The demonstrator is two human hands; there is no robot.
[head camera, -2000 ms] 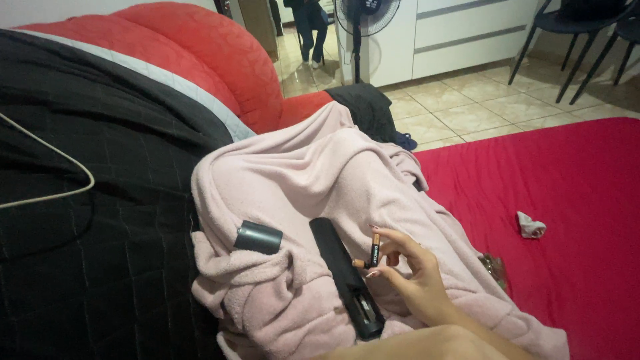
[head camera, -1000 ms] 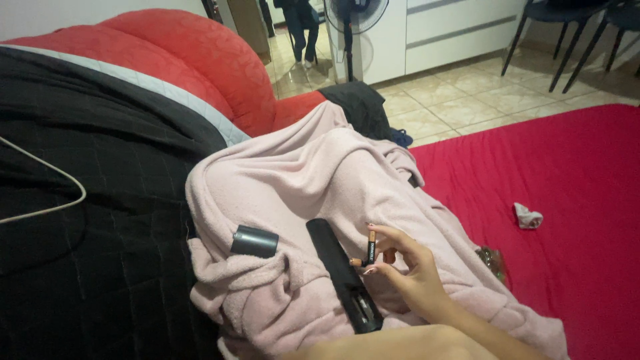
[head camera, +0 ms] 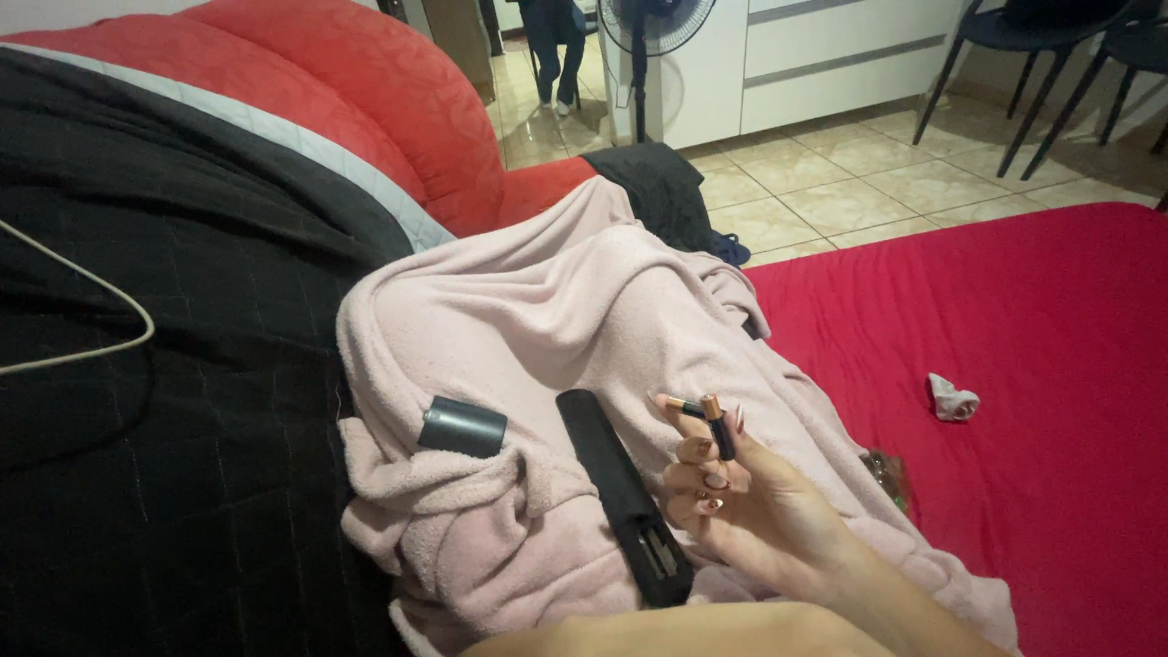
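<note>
My right hand (head camera: 744,493) is turned palm up at the lower centre, its fingers curled. Two small cylindrical batteries with copper-coloured ends are held between thumb and fingertips: one battery (head camera: 719,429) stands nearly upright, the other battery (head camera: 684,406) lies crosswise against it. Just left of the hand, a black remote control (head camera: 607,465) rests on a pink blanket (head camera: 511,319), its battery compartment (head camera: 659,552) uncovered at the near end. Farther left on the blanket lies a dark, curved plastic piece (head camera: 464,426). My left hand is not in view; bare skin crosses the bottom edge.
A red sofa (head camera: 365,100) with a black quilted cover (head camera: 182,365) is at left, a pale cable (head camera: 119,297) over it. A crumpled white item (head camera: 954,400) lies on red bedding (head camera: 1031,310). Beyond are a fan (head camera: 639,55), drawers (head camera: 839,73), chairs (head camera: 1040,36) and a person's legs (head camera: 552,55).
My right hand has turned more palm up, and the two batteries have shifted between its fingertips. The remote control and the dark plastic piece stay on the blanket.
</note>
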